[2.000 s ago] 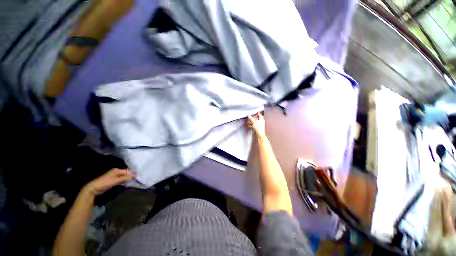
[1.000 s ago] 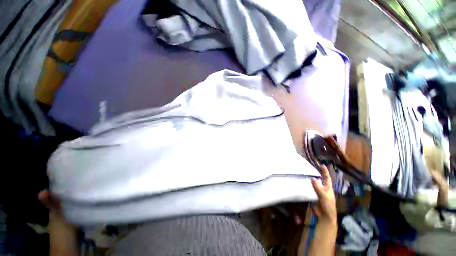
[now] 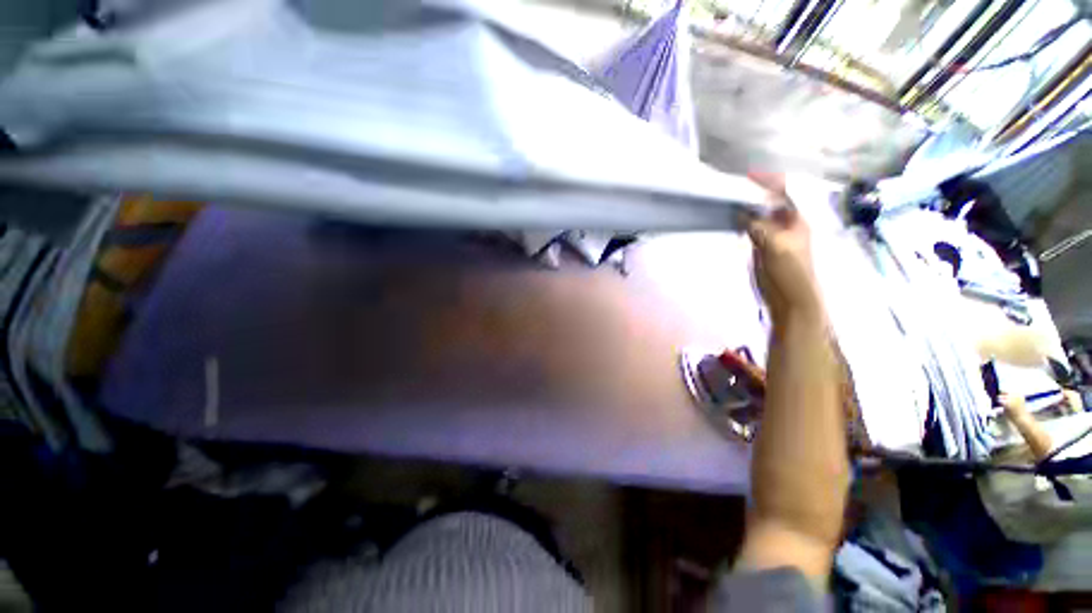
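Note:
A light grey garment piece (image 3: pixel 359 114) is lifted in the air above the far side of the purple pressing table (image 3: pixel 395 419), stretched wide and blurred. My right hand (image 3: pixel 778 228) grips its right end, arm reaching forward. My left hand is not visible; the cloth's left end runs to the left edge of the picture. The steam iron (image 3: pixel 725 389) rests at the right end of the table, partly behind my right forearm. A bit of the crumpled grey pile (image 3: pixel 581 248) shows under the cloth's lower edge.
Grey pieces (image 3: pixel 36 323) lie on the yellow-brown bench (image 3: pixel 102 287) at left. At right are a white table with grey pieces (image 3: pixel 934 347), a dark hose (image 3: pixel 934 462) and another person's arm (image 3: pixel 1024 425). Cloth heaps (image 3: pixel 880 575) lie below; grille windows are behind.
The garment piece has gone from lying low over the table's near edge to up and away from me. My right hand has risen with it; my left hand has left view.

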